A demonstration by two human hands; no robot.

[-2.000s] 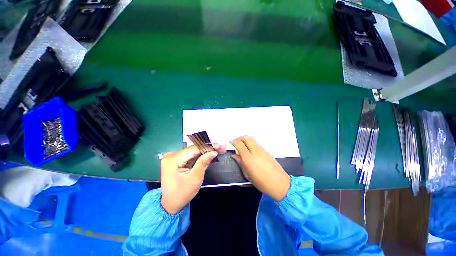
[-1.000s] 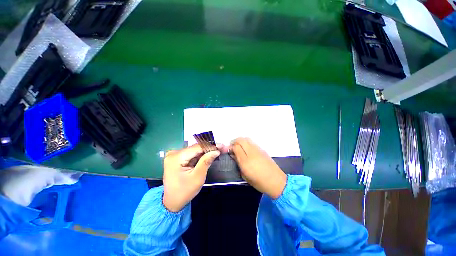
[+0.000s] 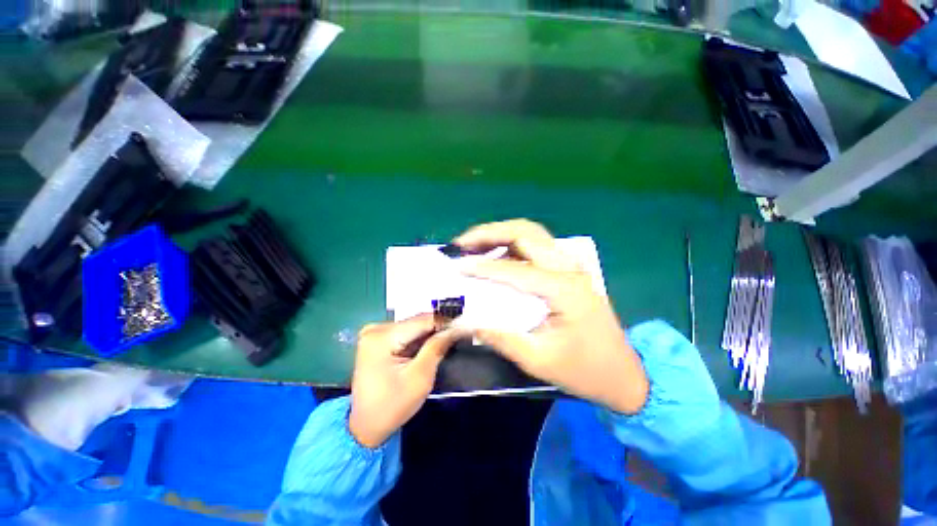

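Note:
My left hand pinches a small bundle of thin dark strips between thumb and fingers, above the work sheet. My right hand is blurred and arched over the sheet, with thumb and forefinger spread apart. A small dark spot shows at its upper fingertips; I cannot tell whether it holds anything. The white work sheet with its black lower part lies at the bench edge, partly hidden by both hands.
A blue bin of small metal fasteners and stacked black plastic pieces are at left. Black housings on bubble wrap lie far left and far right. Strip bundles, a thin rod and bagged strips lie right, near a white upright.
My right hand has moved away from the left fingertips and opened wide over the sheet. The strip bundle's visible end looks shorter. The view has shifted slightly.

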